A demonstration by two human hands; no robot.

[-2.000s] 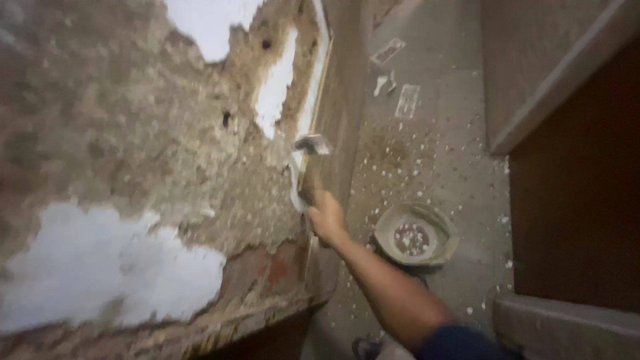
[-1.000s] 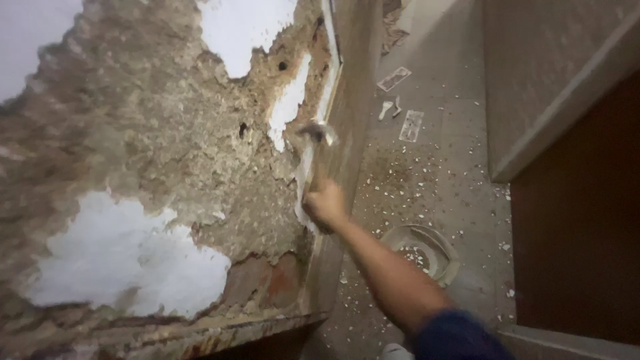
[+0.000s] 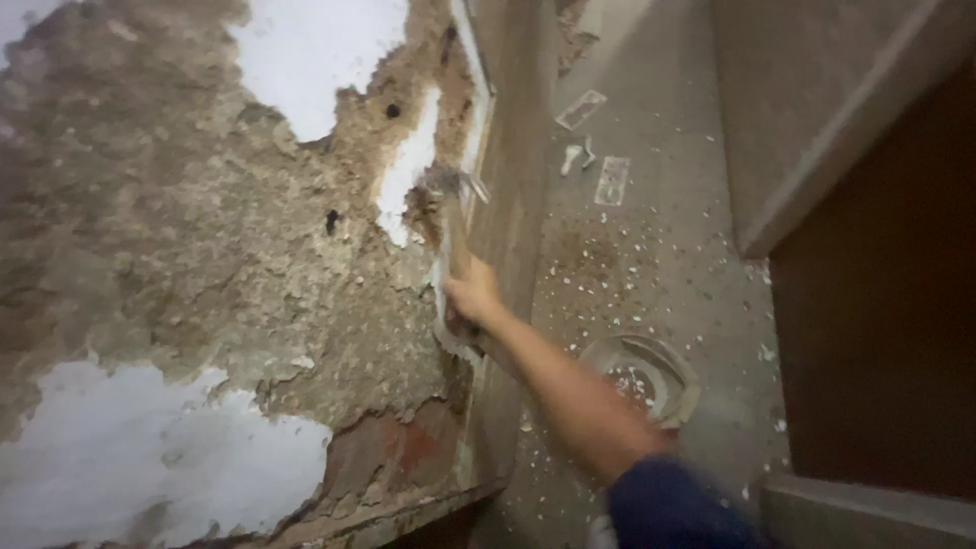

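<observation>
My right hand [image 3: 474, 293] is closed around the wooden handle of a claw hammer [image 3: 457, 229]. The hammer's blurred head is up against the edge of a wall [image 3: 252, 274], beside a narrow strip of white paint [image 3: 412, 164]. Much of the wall's coating is gone, which leaves rough brown plaster between larger white patches [image 3: 168, 457]. Whether the head touches the surface cannot be told. A dark blue sleeve covers the upper part of my right arm. My left hand does not show.
A round basin [image 3: 679, 381] with white chips in it stands on the floor [image 3: 671, 252], partly behind my forearm. Loose chips lie scattered around it. Farther up are two flat rectangular pieces [image 3: 612, 181] and small white objects [image 3: 570, 158]. A ledge [image 3: 831, 160] borders the right side.
The hammer is still in my right hand, and its head has shifted along the wall's edge. The wall fills more of the view, and my forearm now covers part of the basin.
</observation>
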